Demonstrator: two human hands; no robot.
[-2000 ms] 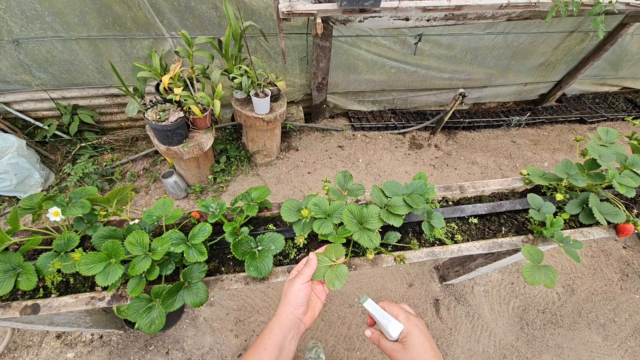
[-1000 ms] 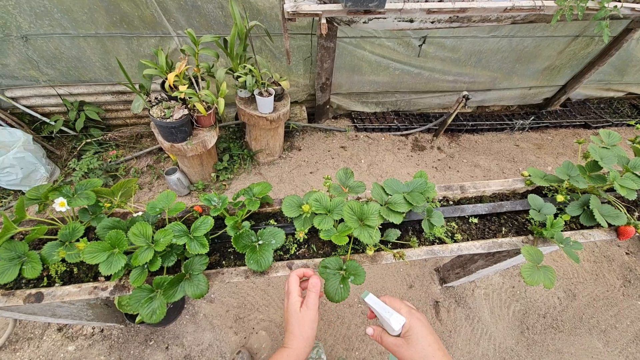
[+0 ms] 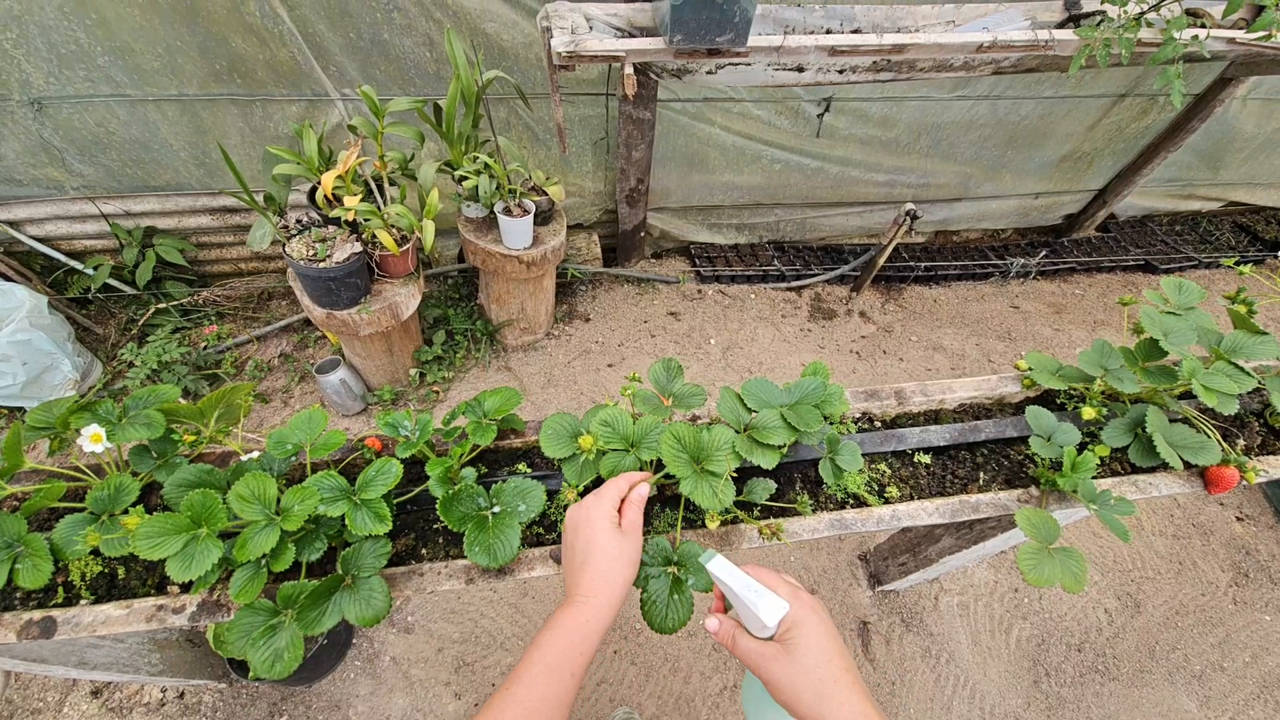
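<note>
My right hand is closed around a spray bottle with a white head; its nozzle points up and left at a hanging strawberry leaf. My left hand is raised to the leaves of the middle strawberry plant, thumb and forefinger together at a leaf's lower left edge. Whether they pinch the leaf is hard to tell. The plant grows in a long wooden planter filled with dark soil. A ripe strawberry hangs over the planter's front edge at the right.
More strawberry plants fill the planter's left part, above a black pot. Beyond the planter, potted plants stand on log stumps beside a metal mug. Seedling trays and a wooden stake are near the plastic wall.
My left hand held a low leaf two seconds ago; that leaf now hangs free, and the hand has moved up to the leaves above. The spray bottle stays in my right hand.
</note>
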